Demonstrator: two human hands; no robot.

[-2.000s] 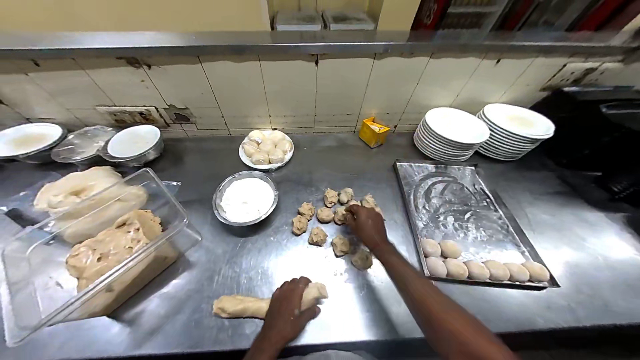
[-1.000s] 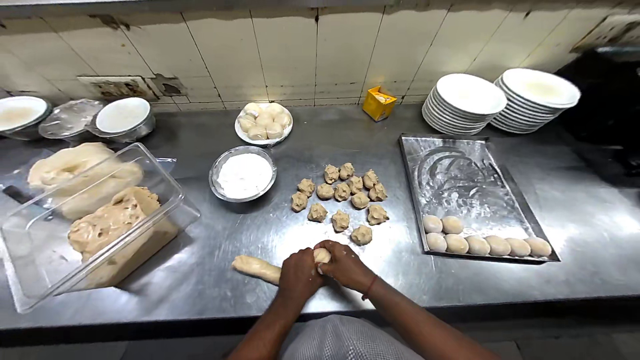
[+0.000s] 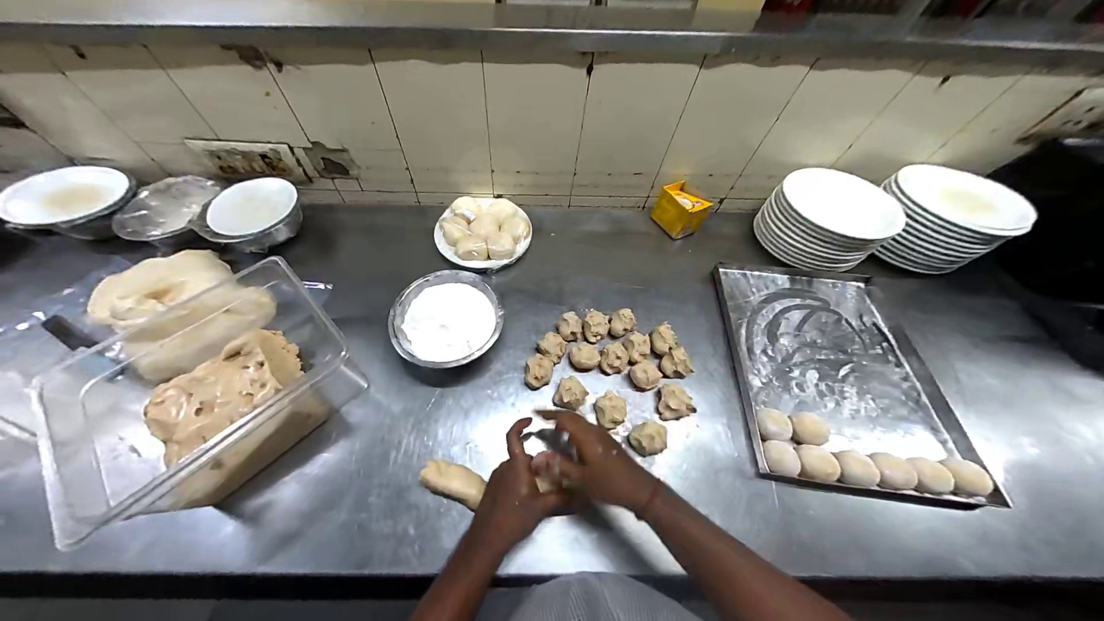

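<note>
My left hand point(image 3: 517, 492) and my right hand point(image 3: 599, 461) meet low in the middle of the view. Between them is a small pale piece of dough point(image 3: 548, 470), mostly covered by my fingers; which hand bears it is unclear. A short roll of dough point(image 3: 453, 483) lies on the steel counter just left of my left hand. Beyond my hands sit several rough lumps of brown filling point(image 3: 611, 410), grouped loosely. A metal bowl of white flour point(image 3: 448, 321) stands to their left. On the right, a metal tray point(image 3: 737, 362) holds smooth dough balls point(image 3: 858, 468) along its near edge.
At left, a clear plastic tub point(image 3: 65, 483) holds brown filling, with a large dough mass point(image 3: 164, 289) behind. A plate of wrapped dough balls point(image 3: 485, 231), a yellow box point(image 3: 680, 210), stacked plates point(image 3: 832, 216) and covered bowls point(image 3: 250, 211) stand along the tiled wall.
My right hand has moved from the filling lumps to beside my left hand. The dough roll is shorter than two seconds ago, and my hands are now to the right of its end.
</note>
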